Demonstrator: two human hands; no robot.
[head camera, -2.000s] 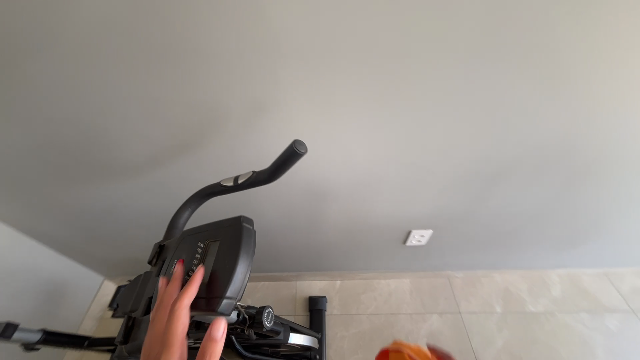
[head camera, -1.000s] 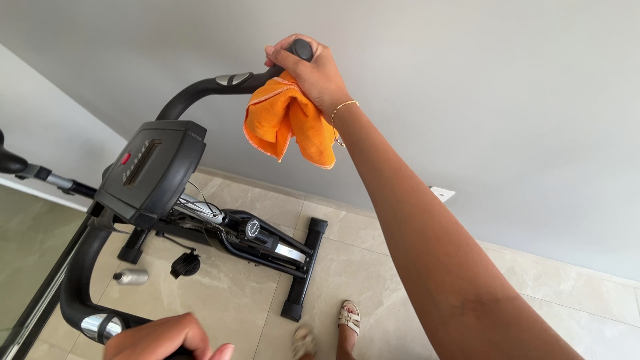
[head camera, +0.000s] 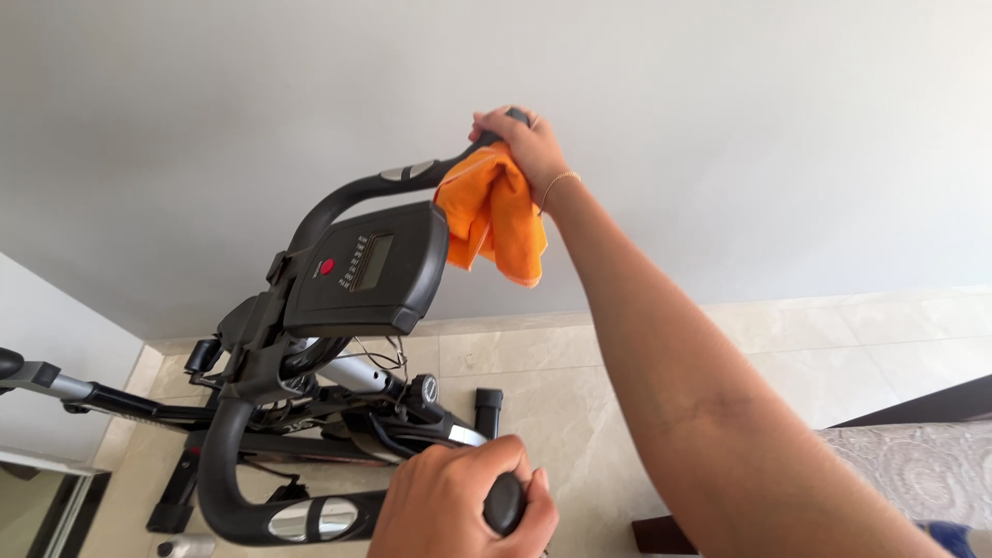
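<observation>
An exercise bike's black handlebar (head camera: 322, 213) curves around its console (head camera: 368, 271), which has a small display and a red button. My right hand (head camera: 527, 147) is closed around the end of the far grip, an orange cloth (head camera: 492, 217) hanging beneath it against the bar. Around the end of the near grip, my left hand (head camera: 465, 500) is wrapped, with the rounded black tip showing between thumb and fingers. Metal pulse sensors (head camera: 314, 519) sit on the bar beside the left hand.
Behind the bike stands a grey wall (head camera: 697, 116). A bottle (head camera: 186, 545) lies on the tiled floor (head camera: 542, 403) at lower left. A patterned cushioned surface (head camera: 922, 465) with dark wood edges is at lower right. The bike's seat (head camera: 9, 363) shows at far left.
Two seconds ago a hand was over the console, fingers spread. Since one second ago, my right hand remains on the far grip with the cloth, and the view has shifted.
</observation>
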